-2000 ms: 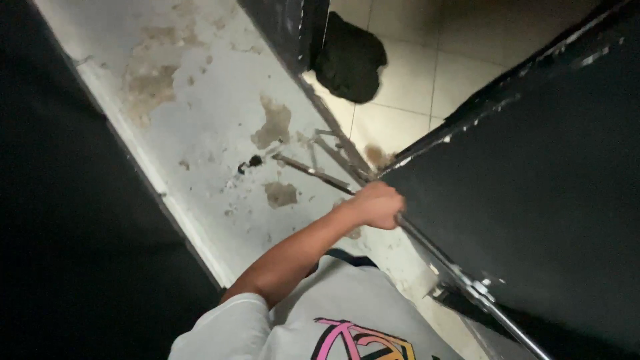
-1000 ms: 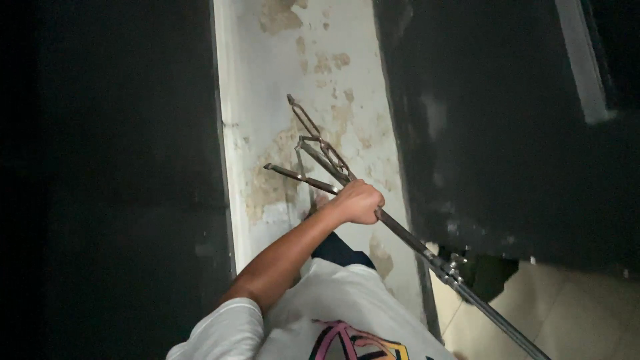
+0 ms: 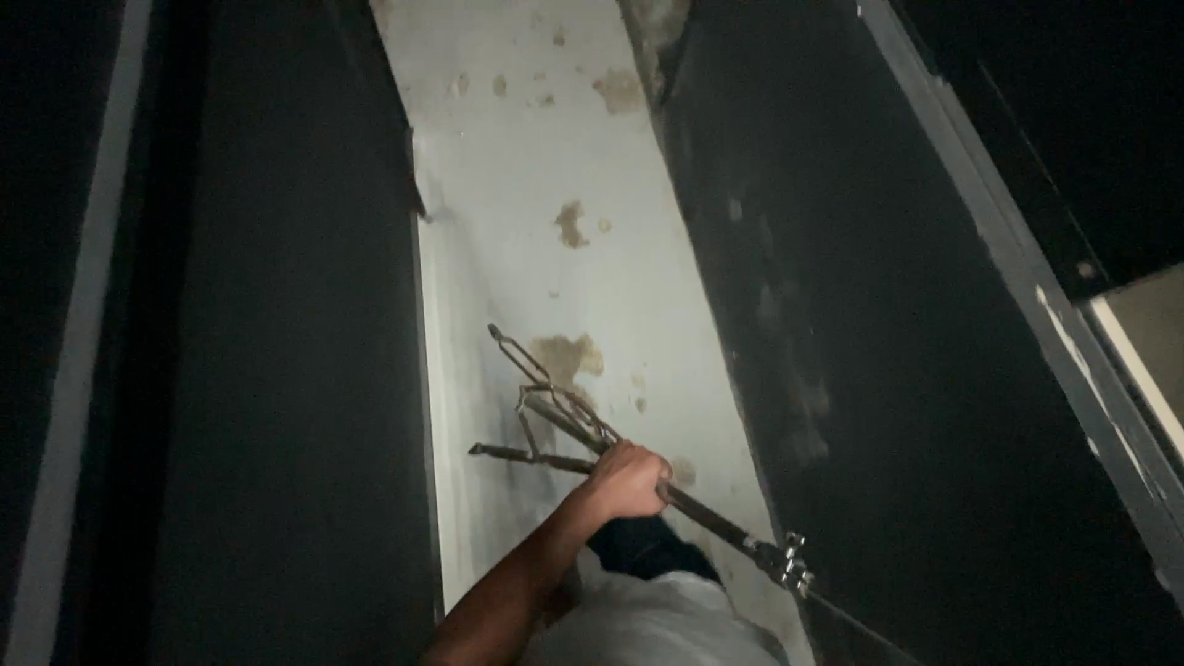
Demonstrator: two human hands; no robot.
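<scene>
My left hand [image 3: 631,479] grips a folded metal tripod stand [image 3: 710,515] just behind its legs. The stand lies slantwise across the view, with its partly spread legs [image 3: 532,370] pointing up and left over the pale floor. Behind my fist the pole runs down and right to a shiny metal clamp or knob [image 3: 794,562], and a thinner rod goes on past it out of the frame. My right hand is not in view. The front of a white shirt [image 3: 661,620] and dark legwear [image 3: 652,548] show below my left hand.
A narrow pale floor [image 3: 555,157] with brown stains runs forward. Dark walls or panels stand at the left [image 3: 296,324] and right [image 3: 814,305]. A grey scuffed edge [image 3: 1004,268] slants along the right one, and a lighter patch [image 3: 1152,324] shows at the far right.
The view has swung and moved along the passage; the tiled opening with a dark object, seen earlier at the right, is out of view. My left hand keeps its hold on the stand.
</scene>
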